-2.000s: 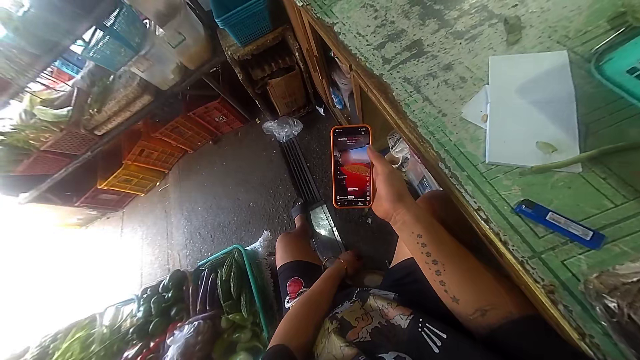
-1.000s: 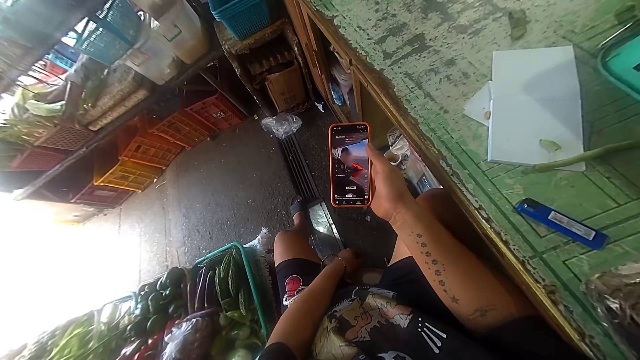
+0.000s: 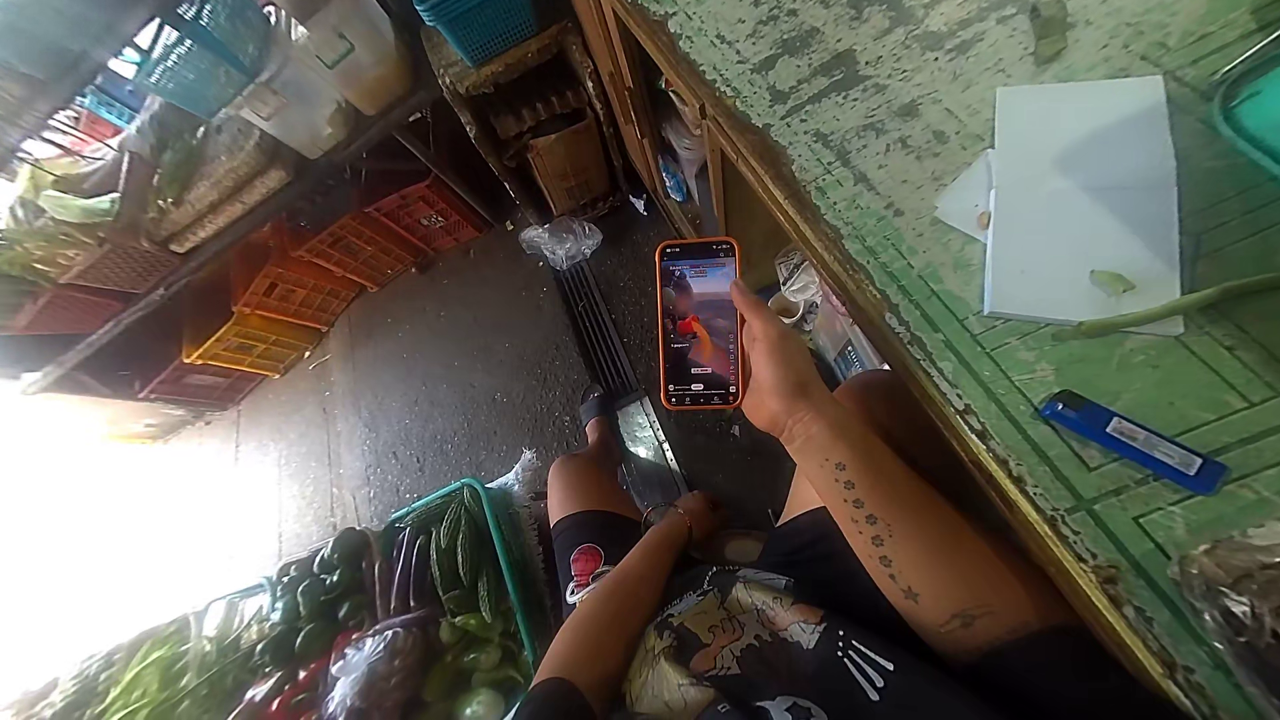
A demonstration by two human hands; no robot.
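Note:
My right hand (image 3: pixel 780 370) holds a smartphone in an orange case (image 3: pixel 700 322) upright, with its lit screen facing me and a colourful picture on it. The thumb lies along the phone's right edge; the other fingers are mostly hidden behind it. My left hand (image 3: pixel 705 515) rests low between my knees, a thin bracelet at its wrist; its fingers are too dark and small to make out. Beneath the phone, a metal floor grate (image 3: pixel 597 325) runs along the dark floor, with a clear plastic bag (image 3: pixel 562 241) at its far end.
At right, a worn green counter (image 3: pixel 880 130) bears white paper (image 3: pixel 1080 200), a green stem (image 3: pixel 1190 303) and a blue box cutter (image 3: pixel 1133 442). A teal-rimmed crate (image 3: pixel 505 570) of vegetables stands at lower left. Orange and yellow plastic crates (image 3: pixel 255 343) line the shelf base at left.
The picture on the phone's screen has changed. Both hands have stayed in about the same place.

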